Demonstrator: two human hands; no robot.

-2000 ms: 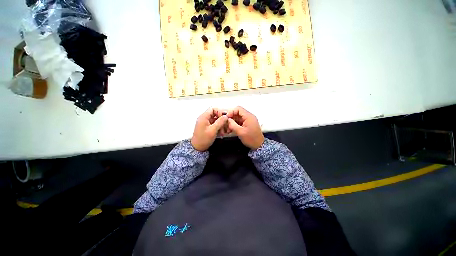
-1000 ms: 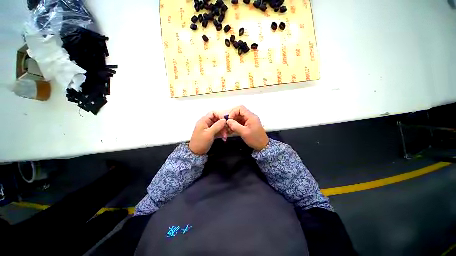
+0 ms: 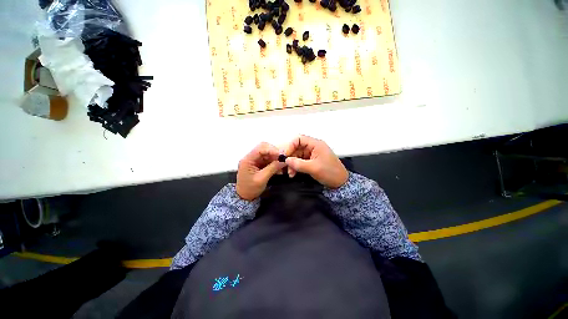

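Note:
A small black loop [image 3: 282, 158] shows between my fingertips, just in front of the table's near edge. My left hand [image 3: 256, 170] pinches it from the left, with thumb and fingers together. My right hand [image 3: 316, 162] pinches it from the right. The fingers cover most of the piece, so its exact shape is hidden. Several similar black loops [image 3: 307, 53] lie scattered on the upper part of the yellow lettered work board [image 3: 249, 93], beyond my hands.
At the left lie a heap of loose black strips [image 3: 118, 115], crumpled white wrap [image 3: 73, 68], a clear plastic bag [image 3: 87, 17] and a small open carton [image 3: 47, 106]. The white table's near edge [image 3: 149, 184] runs beyond my forearms. A metal frame [image 3: 500, 174] stands at the right.
The black piece shows more clearly between my fingertips. My right hand has shifted slightly right and turned a little. The board and heap appear slightly higher and further right in the view.

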